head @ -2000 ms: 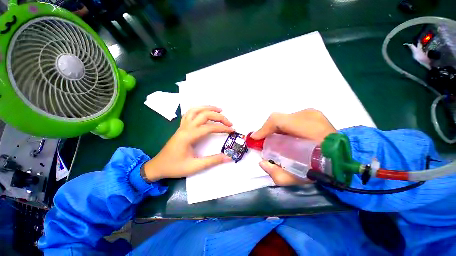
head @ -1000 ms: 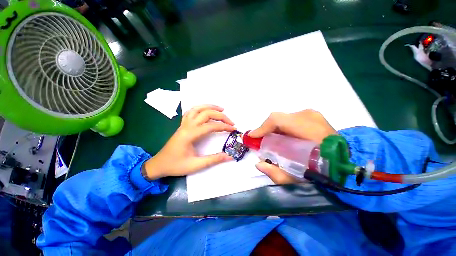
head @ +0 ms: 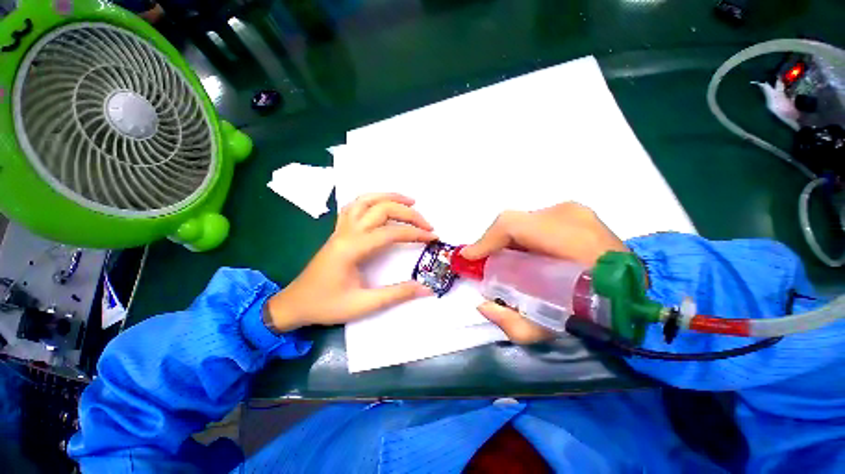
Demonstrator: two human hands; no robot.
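Observation:
My left hand (head: 357, 264) holds a small black-framed electronic unit (head: 434, 268) between fingertips and thumb over the white paper sheets (head: 491, 153). My right hand (head: 556, 236) holds a dispensing syringe (head: 533, 285) like a pen. Its barrel is clear with pinkish contents, and its red front hub (head: 469, 263) is at the unit's right side. The fine point is too small to make out against the unit. A green adapter (head: 623, 298) caps the barrel's rear and joins a red connector (head: 721, 325) and a pale hose (head: 806, 321). A black cable (head: 686, 355) runs below.
A bright green fan (head: 199, 231) stands at the left. A torn paper scrap (head: 304, 188) lies left of the sheets. A small black unit (head: 266, 100) lies on the dark green surface (head: 408, 88). The controller (head: 823, 88) with a red light and looping hose is at the right.
The small black unit on the green surface has shifted left in the view. The syringe has moved very slightly at the held unit. Both hands keep their grip and place.

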